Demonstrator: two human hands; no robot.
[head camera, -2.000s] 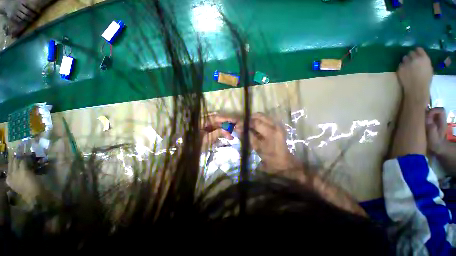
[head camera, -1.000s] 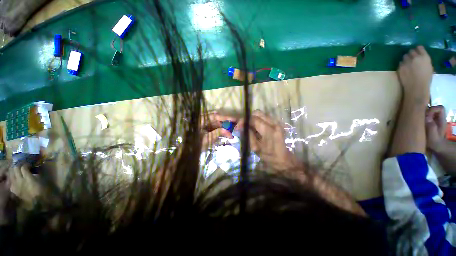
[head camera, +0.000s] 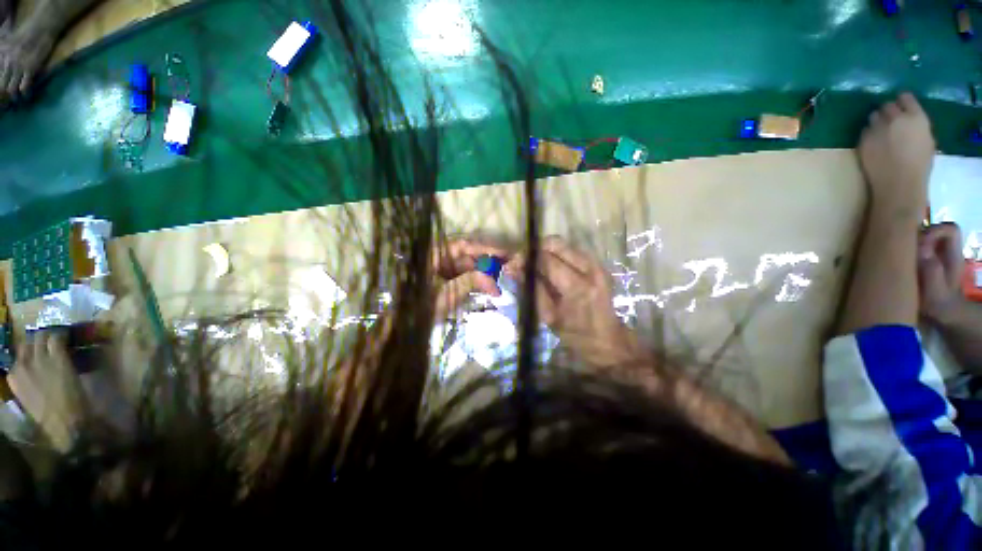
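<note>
A small blue battery pack is held in the fingertips of both hands near the middle of the view; only its end shows. My left hand grips it from the left and is partly covered by dark hair strands. My right hand holds it from the right, thumb and fingers bent together. Below them lies a loose pile of small white pads, bright with glare. Any board or wires on the held battery cannot be made out.
A green conveyor belt carries a tan-faced battery wired to a circuit board, and several white-faced batteries. A green strip lies left. Neighbours' hands show at left and right.
Batteries and boards on the belt have moved to the right. The left neighbour's hands have shifted, and a hand has come into view at top left. My hands hold nearly still on the battery.
</note>
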